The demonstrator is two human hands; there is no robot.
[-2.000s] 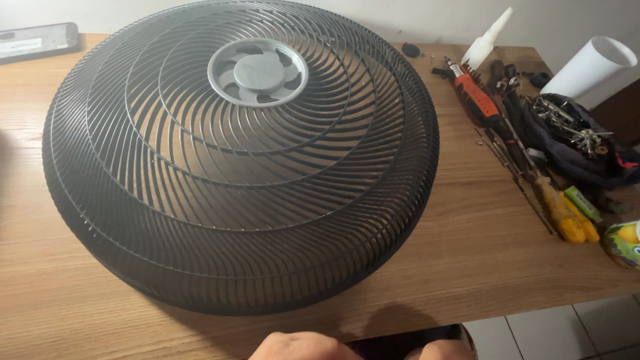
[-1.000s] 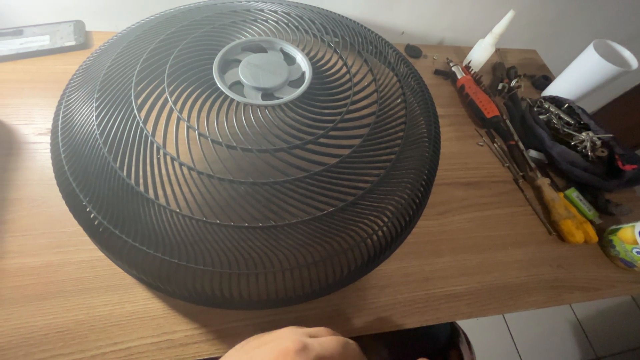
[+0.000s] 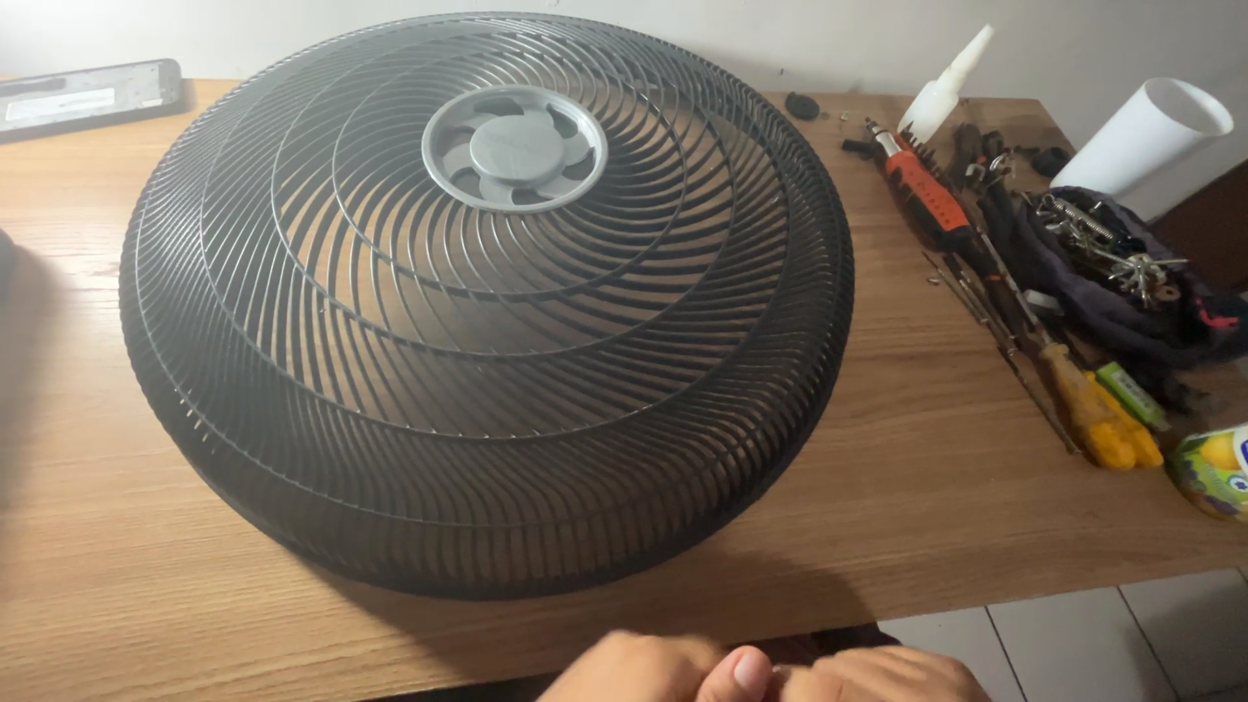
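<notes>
A black plastic fan grille (image 3: 487, 390) with a silver hub cap (image 3: 517, 148) lies on the wooden table, its front side up. My left hand (image 3: 643, 668) and my right hand (image 3: 873, 675) are together at the bottom edge of the view, just beyond the table's near edge. A thumb shows between them. Their fingers are mostly cut off by the frame, so whether either hand holds something cannot be seen. Neither hand touches the grille.
At the right lie an orange and black screwdriver (image 3: 926, 195), a yellow-handled tool (image 3: 1102, 414), a dark cloth pouch of metal parts (image 3: 1199, 312), a white nozzle bottle (image 3: 941, 97), a white cup (image 3: 1141, 136) and a colourful can (image 3: 1214, 473). A phone (image 3: 93, 96) lies back left.
My hands were lower and partly out of view; now both show side by side at the bottom edge. The grille has stayed on the table.
</notes>
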